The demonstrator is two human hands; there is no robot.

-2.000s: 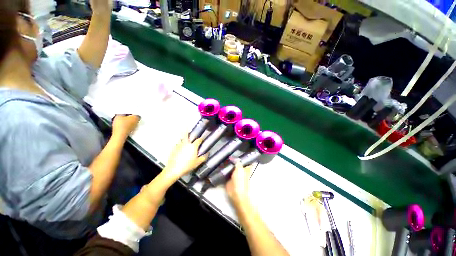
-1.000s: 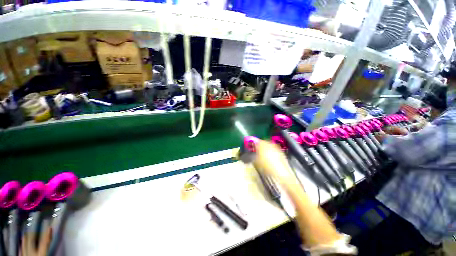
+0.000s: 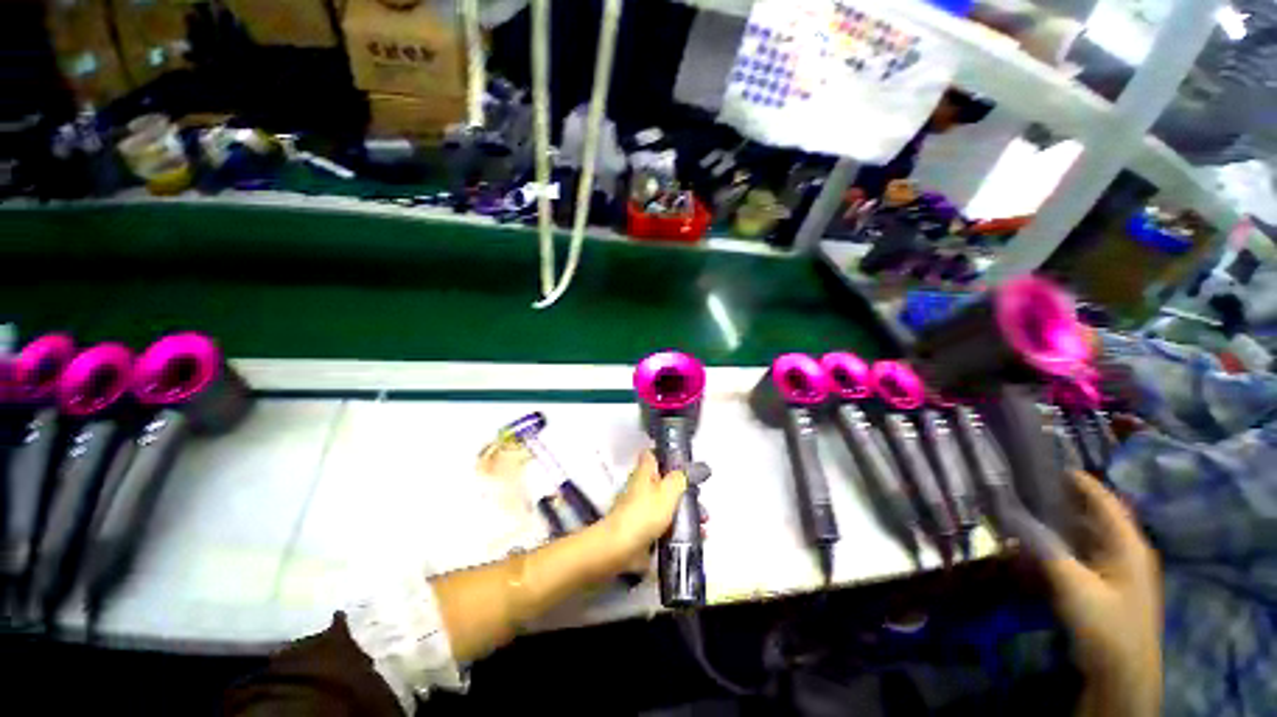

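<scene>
My left hand [image 3: 656,507] is closed around the dark grey handle of a hair dryer [image 3: 681,441], with its magenta ring facing up at the middle of the bench. Its cord hangs below the bench's front edge. My right hand [image 3: 1106,567] holds the handle of another hair dryer [image 3: 1029,420], raised at the right and blurred; its magenta ring faces me. A small hammer [image 3: 549,455] lies on the white bench [image 3: 378,476], left of the held dryer and partly hidden by my left forearm.
Several dryers [image 3: 98,378] lie at the left. Another row of dryers [image 3: 805,448] lies between my hands. Behind are a green belt [image 3: 420,287], hanging pale straps [image 3: 543,182], a red container [image 3: 670,219] and a carton [image 3: 402,53]. A neighbour's checked sleeve [image 3: 1190,469] is close at the right.
The view has shifted right since the earliest frame. My left hand now holds a dryer at mid-bench. My right hand has gone from the dryer it reached at the tape to a raised one farther right.
</scene>
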